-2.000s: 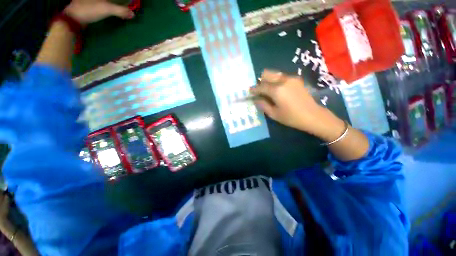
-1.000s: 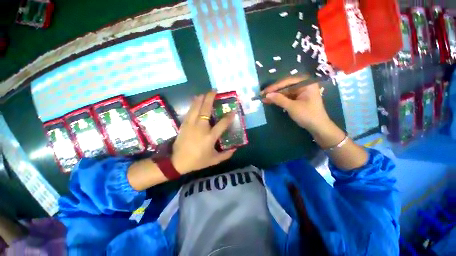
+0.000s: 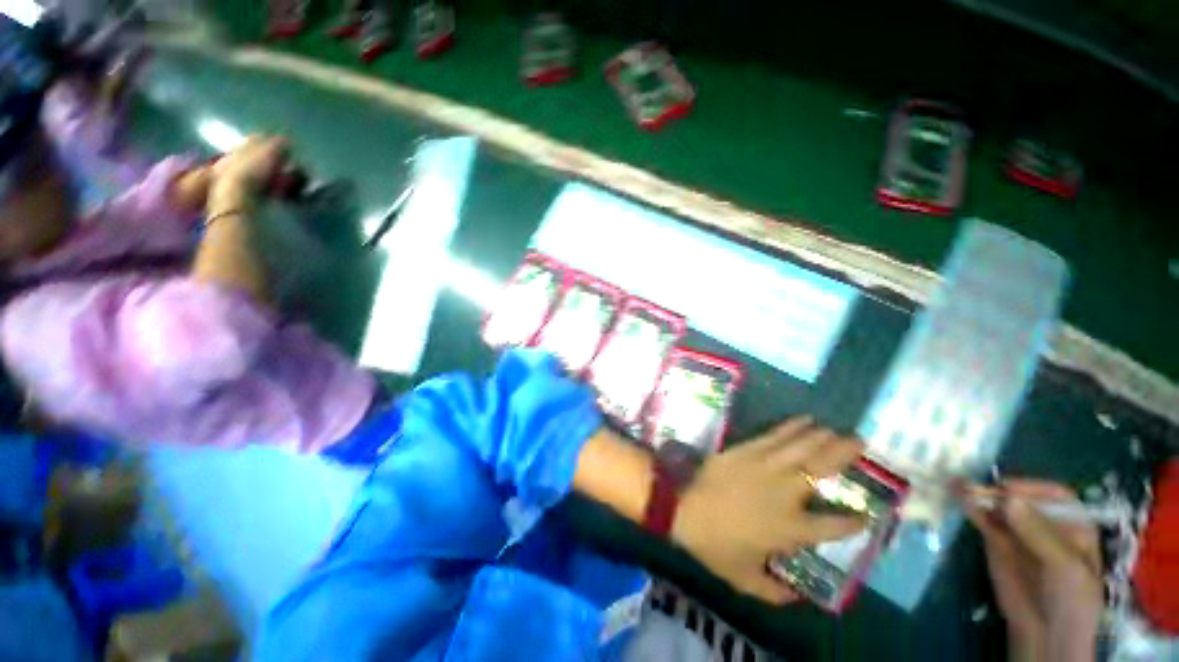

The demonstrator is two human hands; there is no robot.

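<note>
My left hand (image 3: 763, 504) holds an open red-edged phone assembly (image 3: 847, 550) flat on the dark bench, with its fingers over the left and upper side. My right hand (image 3: 1045, 559) is right of it, partly cut off by the bottom edge and blurred. It grips slim tweezers (image 3: 1054, 507), tip towards the adhesive sheet (image 3: 970, 343) just beside the phone. The sheet runs up and right, and its lower end lies beside the phone. Whether a small part is at the tip is too blurred to tell. Several open phones (image 3: 634, 356) stand in a row left of my hand.
Another adhesive sheet (image 3: 698, 278) lies behind the phone row. The green conveyor (image 3: 776, 168) beyond the worn edge carries spaced phones (image 3: 924, 155). A red bin (image 3: 1161, 550) is cut off at the right. A person in pink sleeves (image 3: 181, 349) works at the left, near a pale strip (image 3: 420, 259).
The view has swung left, bringing in the neighbouring person and more of the conveyor. My left hand came back from the conveyor side and took hold of a phone. The tweezers stay in my right hand.
</note>
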